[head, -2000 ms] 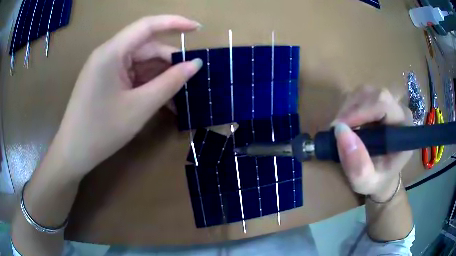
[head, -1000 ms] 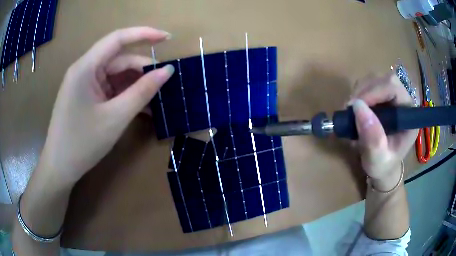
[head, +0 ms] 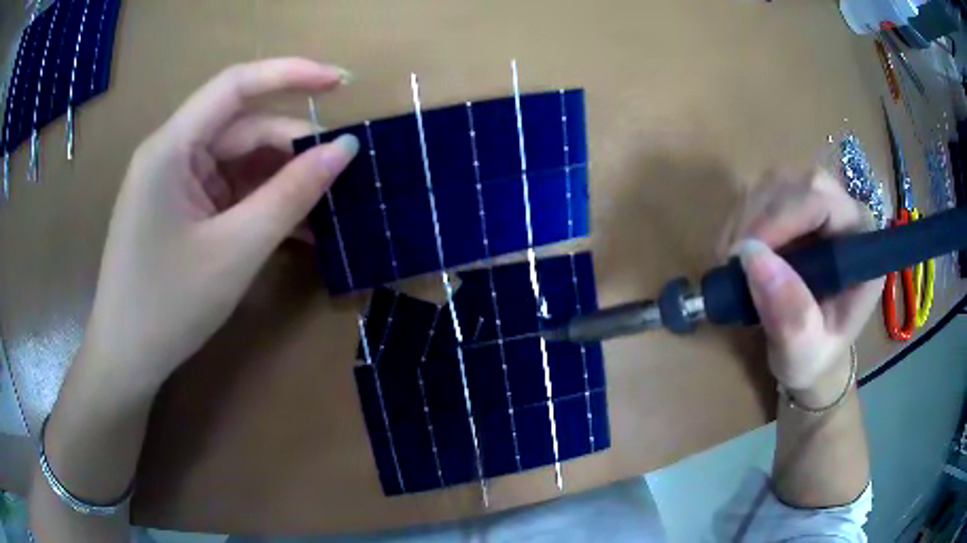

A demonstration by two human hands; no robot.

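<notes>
My left hand (head: 228, 175) pinches the top left corner of the upper dark blue solar cell (head: 451, 191) between thumb and fingers. Silvery tabbing ribbons (head: 523, 159) run down it and stick out past its top edge. The lower solar cell (head: 488, 414) lies just below, with a narrow gap between them, and ribbons cross the gap. A small broken cell fragment (head: 401, 327) sits at the lower cell's upper left. My right hand (head: 801, 265) grips the black handle of the soldering iron (head: 732, 297). Its tip is at the right ribbon on the lower cell.
Another cell stack (head: 58, 74) with ribbon ends lies at the upper left. Cut ribbon pieces (head: 859, 168), red and yellow scissors (head: 907, 270) and a white bottle (head: 875, 13) are at the right edge. The bench's front edge curves below the cells.
Over the frames both cells have shifted left. The iron tip went up the right ribbon, then down it onto the lower cell. A gap now shows between the cells at the right.
</notes>
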